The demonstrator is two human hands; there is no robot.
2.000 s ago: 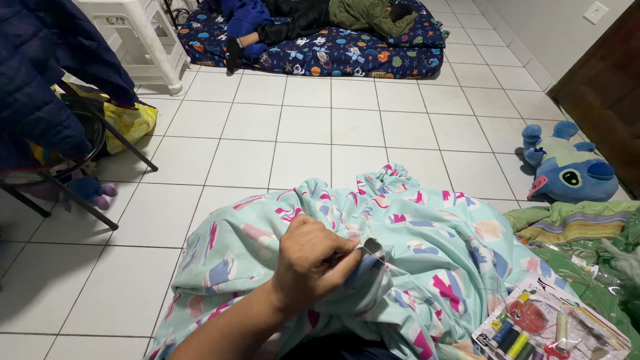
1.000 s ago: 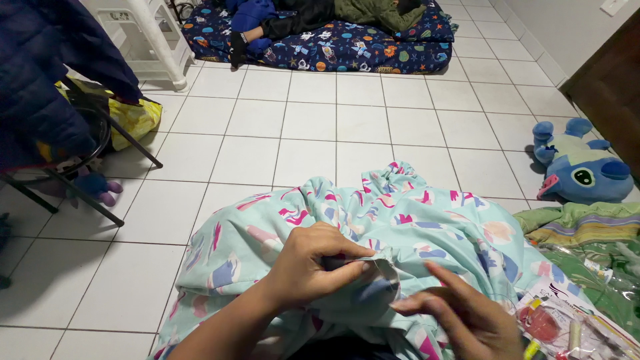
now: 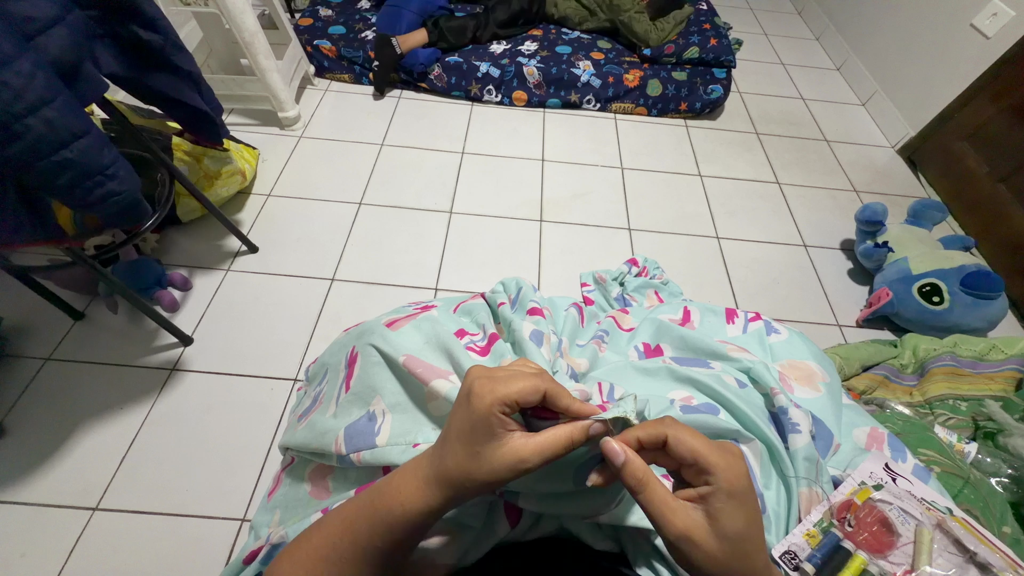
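A mint-green fabric with pink, blue and peach shapes (image 3: 696, 336) lies bunched over my lap. My left hand (image 3: 512, 416) pinches a folded edge of it between thumb and forefinger. Just to the right, my right hand (image 3: 680, 480) has thumb and forefinger brought together at the same edge, close to the left fingertips. Whether the right fingers hold a needle, thread or the cloth is too small to tell. On the lower right rests a sewing kit card (image 3: 880, 520) with thread spools and a round red item under clear plastic.
Green patterned cloth (image 3: 920, 384) lies at the right, below a blue plush toy (image 3: 936, 272). A person's legs (image 3: 480, 28) rest on a space-print mattress (image 3: 520, 76) ahead. At the left are a dark-framed chair (image 3: 168, 200) with a navy jacket (image 3: 72, 128), and a white plastic stand (image 3: 264, 72).
My right hand, out of view two seconds ago, came in with its fingers apart and has moved to the fabric edge beside my left fingertips. My left hand keeps its pinch.
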